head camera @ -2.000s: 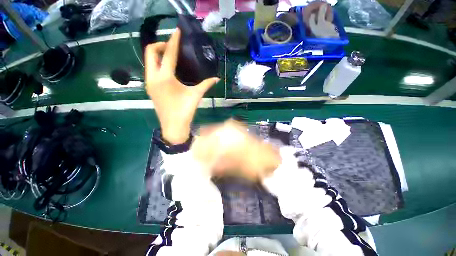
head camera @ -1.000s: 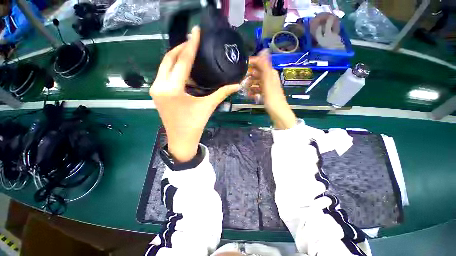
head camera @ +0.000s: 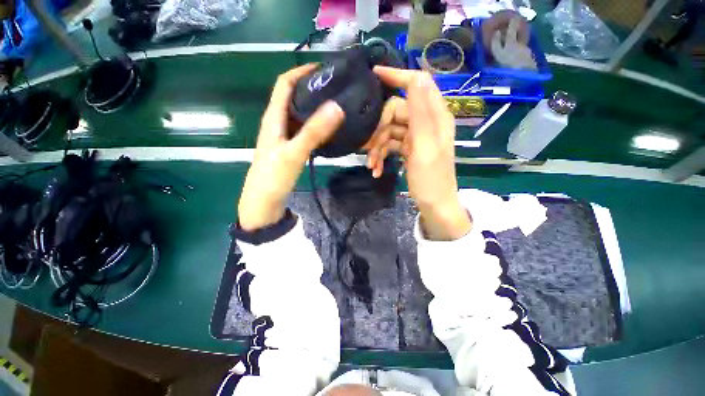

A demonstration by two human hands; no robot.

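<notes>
A black headset (head camera: 352, 104) is held up above the far edge of the dark grey work mat (head camera: 541, 271). The pale emblem on its ear cup faces up. My left hand (head camera: 282, 147) grips the cup from the left, thumb across its face. My right hand (head camera: 421, 135) is at the cup's right side, fingers bent; its fingertips seem to touch the cup, but the exact contact is unclear. A thin black cable (head camera: 321, 197) hangs from the headset over the mat. The headband is mostly hidden behind the cup.
Several headsets lie piled (head camera: 93, 232) at the left. A blue parts bin (head camera: 518, 81) with a tape roll (head camera: 443, 58), a yellow box (head camera: 468, 107) and a white bottle (head camera: 541, 125) are beyond the mat. White tissue (head camera: 516, 210) lies on the mat's far right part.
The headset has turned and moved slightly lower, its emblem now up and left. The cable now hangs in view. My right hand has come up against the cup's right side.
</notes>
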